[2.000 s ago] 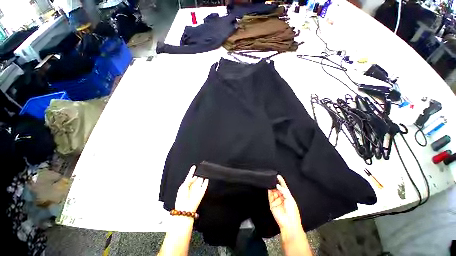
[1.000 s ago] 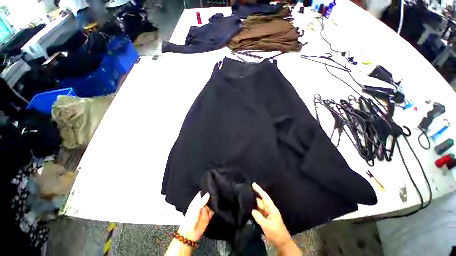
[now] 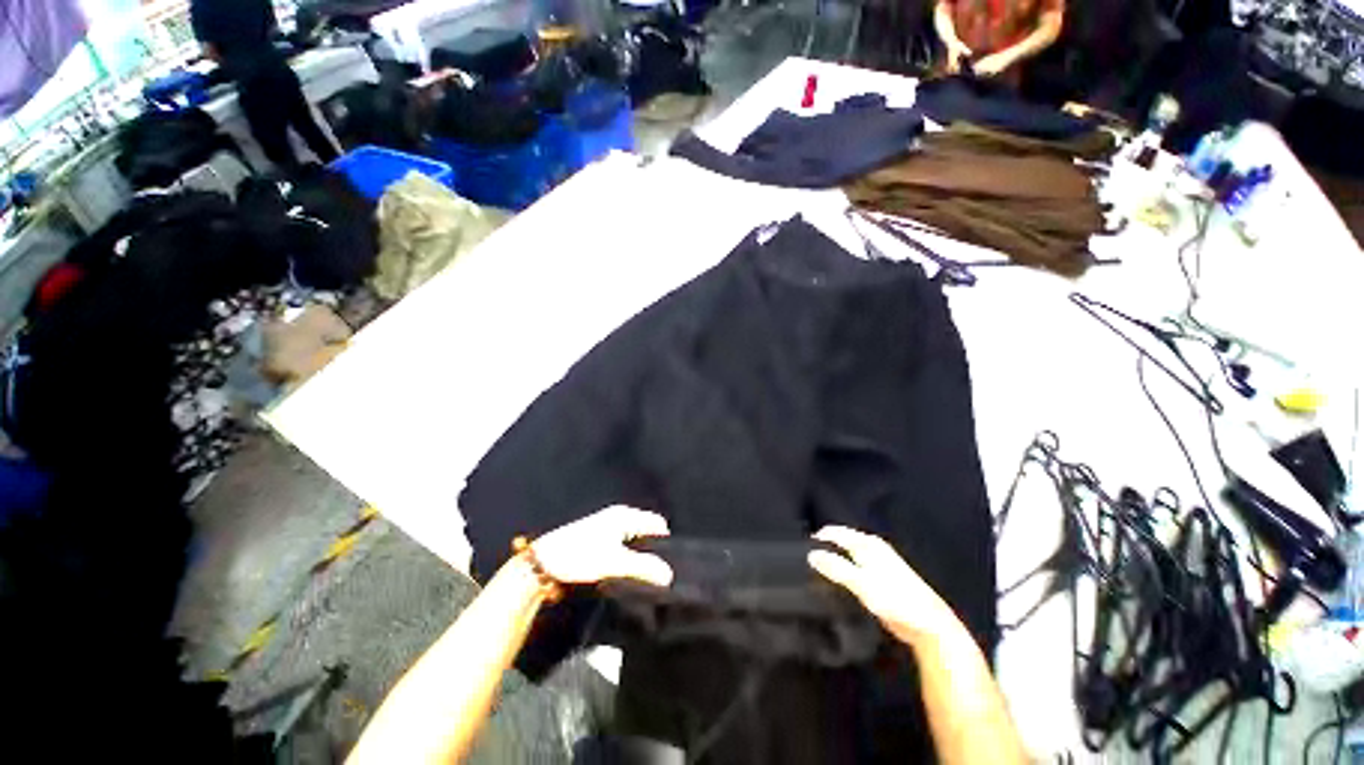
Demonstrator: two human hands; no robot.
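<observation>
Black wide-leg trousers (image 3: pixel 748 374) lie on the white table, waistband (image 3: pixel 815 257) at the far end, legs flaring towards me. A trouser hem (image 3: pixel 741 573) is stretched between my hands at the near edge, its greyer band facing up. My left hand (image 3: pixel 610 547), with a beaded bracelet, grips the hem's left end. My right hand (image 3: pixel 868 575) grips its right end. Cloth below the hem hangs in front of me and is partly blurred. Some fingertips are hidden by the fabric.
Black hangers (image 3: pixel 1167 613) lie heaped at right. A brown garment pile (image 3: pixel 980 187) and navy garments (image 3: pixel 823 145) lie at the far end, where a person's arms (image 3: pixel 1005 45) show. Blue bins (image 3: pixel 516 162) and heaped clothes stand at left. The white table (image 3: pixel 494 321) has its edge at left.
The view has turned left. The near leg opening, bunched between my hands a second ago, is now stretched into a straight band. The trousers' left side has shifted. A person now shows at the far end.
</observation>
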